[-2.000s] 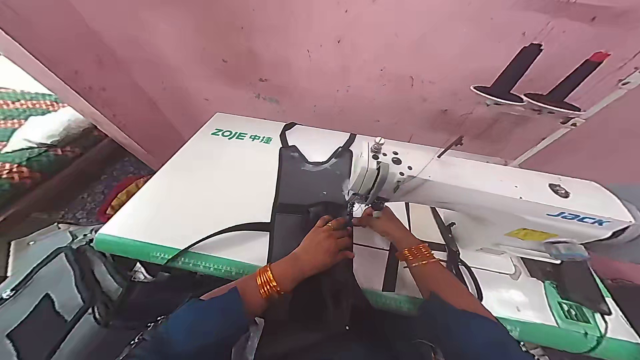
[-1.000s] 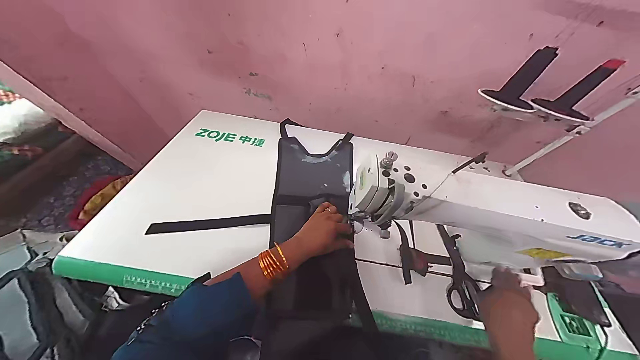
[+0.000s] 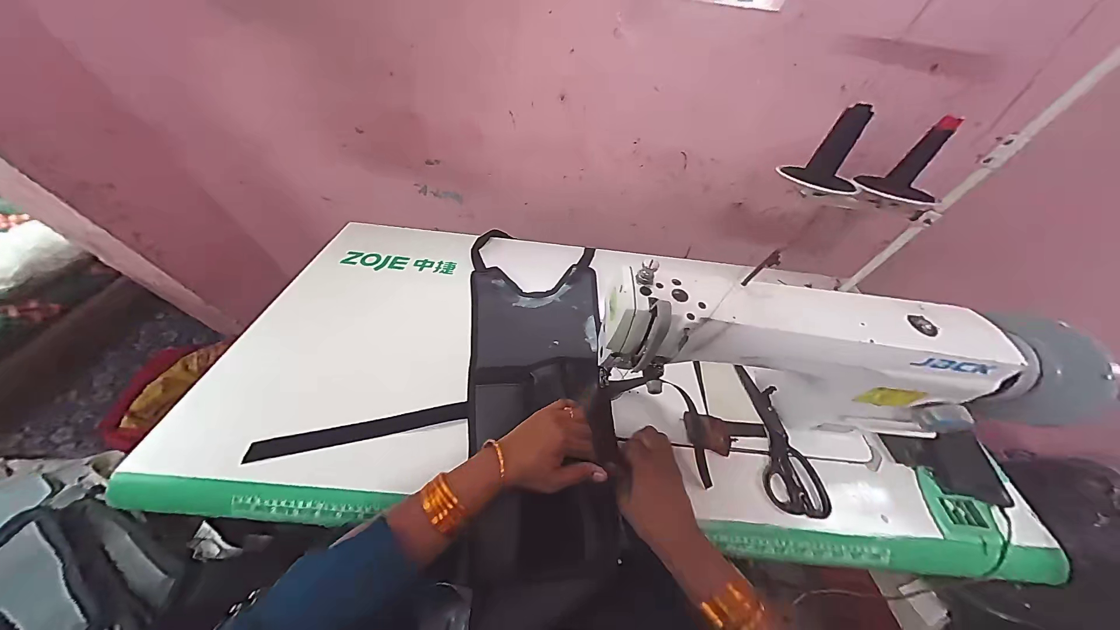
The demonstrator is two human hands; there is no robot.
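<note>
A dark padded fabric panel (image 3: 534,332) with black edging and a loop at its top lies along the left side of the sewing machine head (image 3: 634,315). My left hand (image 3: 551,446) rests on the panel, its fingers at a black strip near the panel's right edge. Just right of it, my right hand (image 3: 647,481) grips the same edge, fingertips curled in. The needle area is partly hidden by the machine head and fabric. A black strap (image 3: 350,430) extends left from the panel over the white table.
Black scissors (image 3: 792,481) and short strap pieces (image 3: 709,433) lie right of my hands. Two black thread cones (image 3: 840,149) stand on holders by the pink wall. The table's green front edge (image 3: 262,500) is near me. Grey fabric pieces (image 3: 79,560) sit at lower left.
My right hand has come back from near the scissors to the panel's right edge, beside my left hand. My left hand stays on the panel.
</note>
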